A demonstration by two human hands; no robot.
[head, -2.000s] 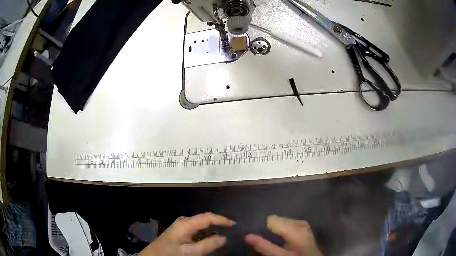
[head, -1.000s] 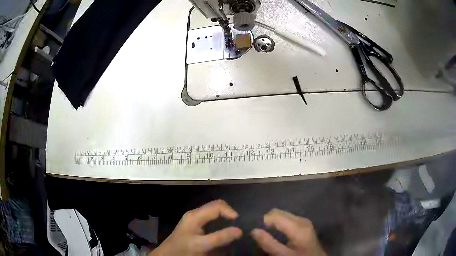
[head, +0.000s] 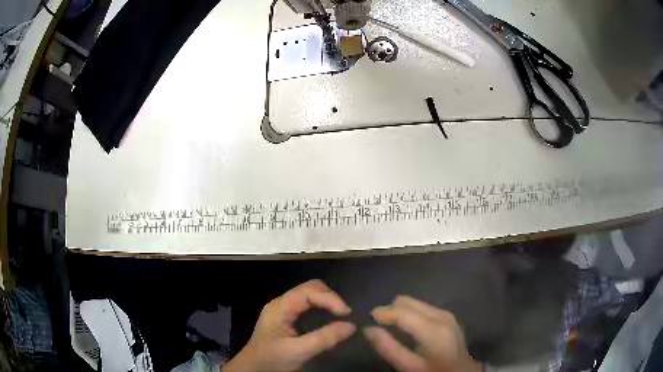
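My left hand and my right hand are over black cloth below the table's front edge. They face each other, fingertips a short gap apart. Each thumb and forefinger is curved, with dark cloth showing between and behind them. Black against black hides whether the fingertips pinch any fabric. Another black fabric panel lies at the table's upper left.
On the white table are the machine's needle plate, shears, a thin white stick and a dark sliver. A printed ruler runs along the front. White pieces lie lower left; checked cloth lies lower right.
My hands have come a little closer together and slightly up in the picture. The thumb and forefinger gaps look narrower. The table and its things have shifted up in view; nothing on it has moved.
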